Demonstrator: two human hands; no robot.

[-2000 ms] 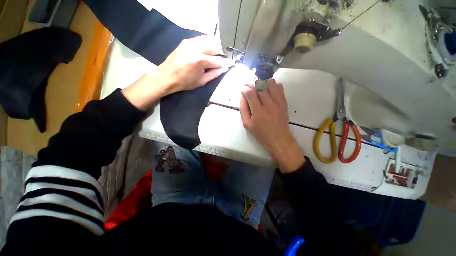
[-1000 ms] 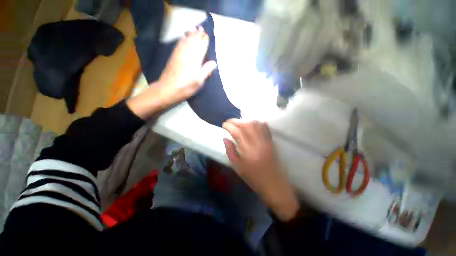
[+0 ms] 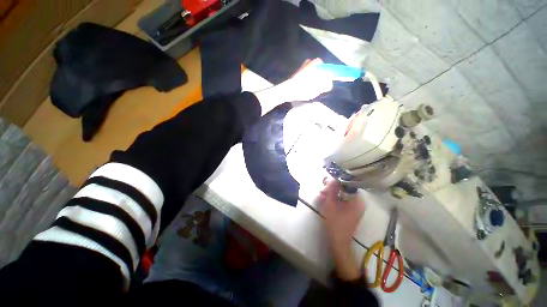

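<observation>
A curved black cut piece lies on the white machine bed, left of the needle area. My left hand is stretched far forward beyond it, at a pale-blue slim thing; glare hides whether the fingers grip it. My right hand is by the presser foot area of the off-white sewing machine head, fingers bent near a small round part; what they hold, if anything, cannot be told. More black material lies behind, beside the machine head.
Scissors with yellow and red-orange handles lie right of my right hand. Black pieces spread at the back, beside a grey tray with a red item. Another black piece lies on cardboard at left.
The view has swung, showing more of the back. My left hand has left the curved piece and reached forward. My right hand has moved from the piece's edge to the presser foot area.
</observation>
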